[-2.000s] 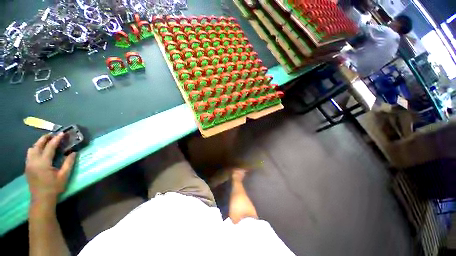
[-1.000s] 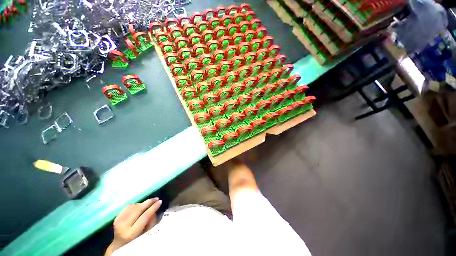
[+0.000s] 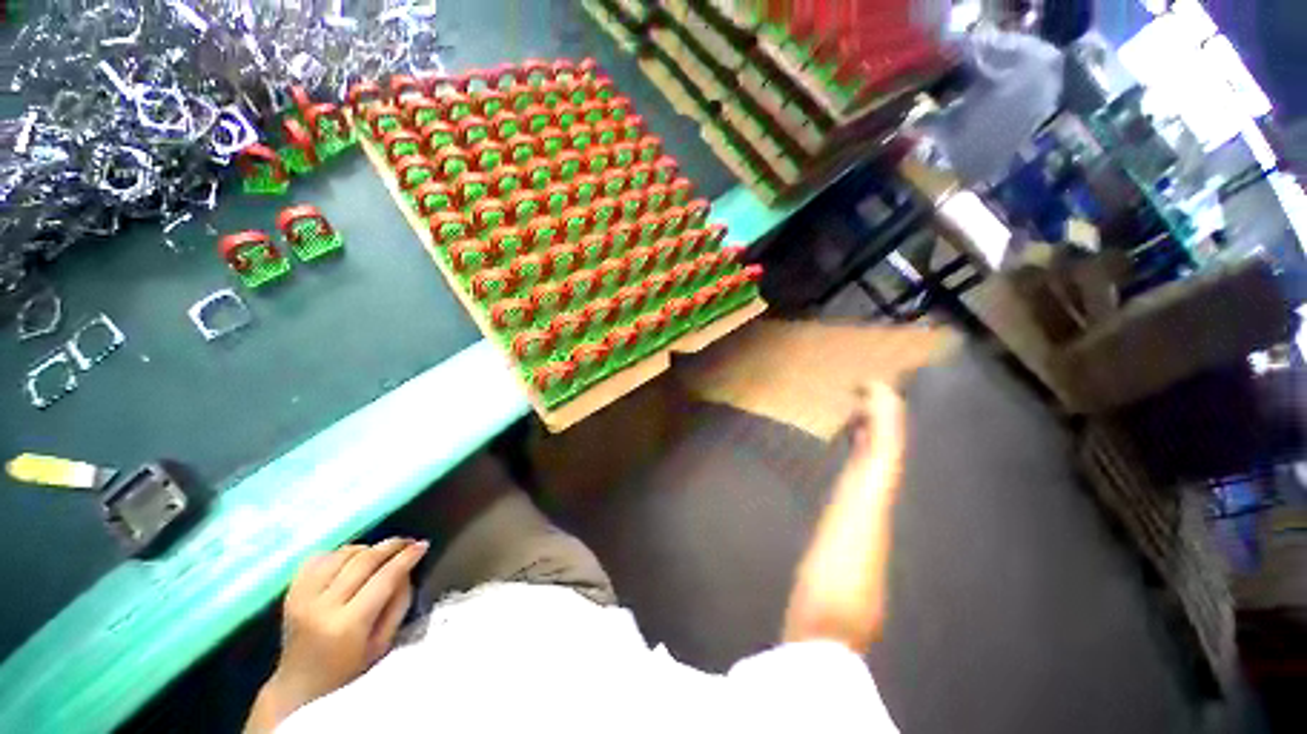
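My right hand, blurred, holds a bare cardboard sheet by its near edge, over the floor right of the bench. My left hand rests near my lap at the bench's front edge, fingers together and slightly curled, with nothing visible in it. A cardboard sheet filled with rows of red-and-green pieces lies on the bench, overhanging its front edge. The dark fixture sits at the bench edge on the left, beside a yellow-handled tool.
A tangled heap of square frames lies at the back left. Three loose frames, one of them single, and several red-and-green pieces lie before it. Stacked loaded sheets stand at the back right. A person is beyond them.
My left hand has left the fixture and moved back to the bench's front edge. My right hand has come out from below the bench to the right with a bare cardboard sheet. The view has shifted.
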